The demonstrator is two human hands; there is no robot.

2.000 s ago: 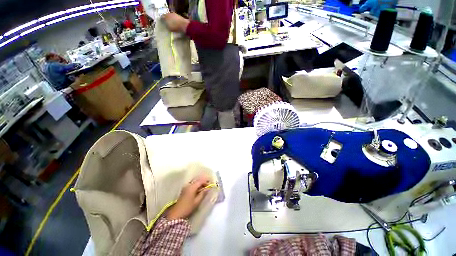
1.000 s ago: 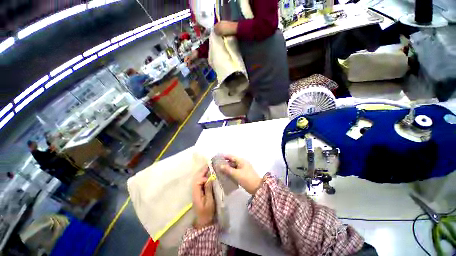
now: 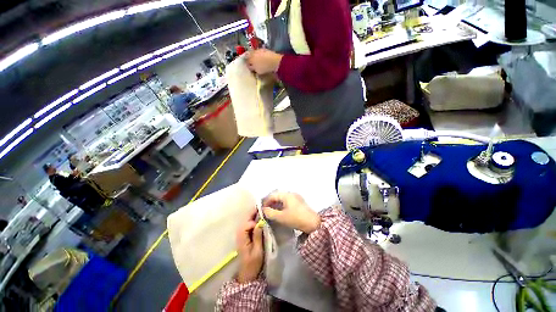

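Observation:
A beige bag body (image 3: pixel 210 228) with a yellow binding strip (image 3: pixel 213 272) lies at the table's left edge. My left hand (image 3: pixel 250 247) grips its right end at the yellow tip, thumb up. My right hand (image 3: pixel 291 211) pinches the edge of the same end, close beside the left fingertips. The small grey end piece (image 3: pixel 277 234) shows partly below my right hand; the fingers hide how it is held. The sewing machine (image 3: pixel 439 183) with its blue cover stands to the right, with nothing visible under its needle.
Green-handled scissors (image 3: pixel 531 296) lie at the lower right by a dark thread. A white fan (image 3: pixel 373 133) stands behind the machine head. A red bin (image 3: pixel 177 299) shows below the table's left edge. Beyond the table, a person (image 3: pixel 317 67) holds another beige bag piece (image 3: pixel 249 100).
My right hand has come from out of view to the bag's end, and my left hand now grips there too. The bag has turned, its opening out of sight. The other person has raised their piece.

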